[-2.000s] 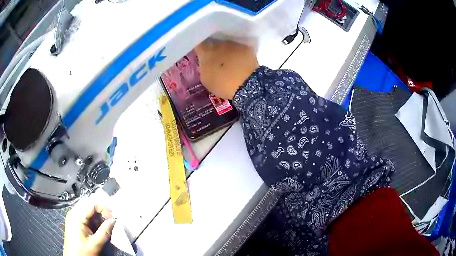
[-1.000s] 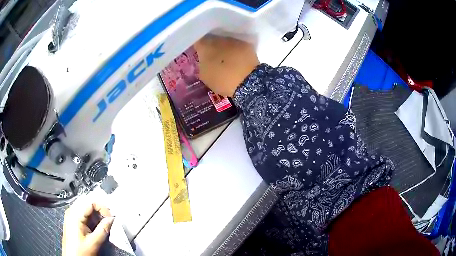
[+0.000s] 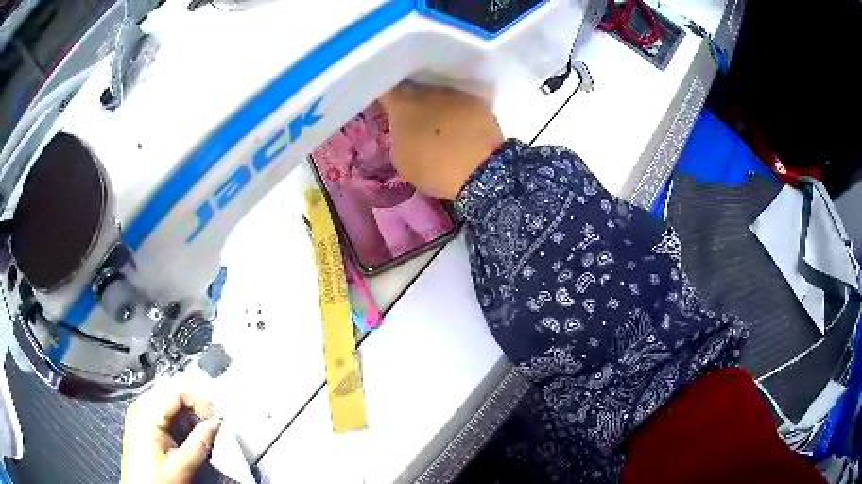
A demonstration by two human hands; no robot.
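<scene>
My right hand (image 3: 442, 134) reaches under the machine arm over the upper part of a smartphone (image 3: 392, 222) with a lit pink screen; its fingers are hidden behind the machine arm. My left hand (image 3: 172, 437), cut off by the lower edge, pinches the white edge strip (image 3: 227, 452) between thumb and finger near the needle area (image 3: 184, 338). Dark grey striped cloth (image 3: 57, 425) lies left of and behind that hand.
The white sewing machine (image 3: 378, 47) arches over the phone. A yellow strip (image 3: 336, 331) and pink and blue handles (image 3: 367, 302) lie beside it. Grey striped pieces (image 3: 732, 255) hang at right. A small dark tray (image 3: 652, 43) holds a red item.
The phone's screen has changed from a picture with text to a pink picture. The view has shifted slightly. Both hands stay in about the same places.
</scene>
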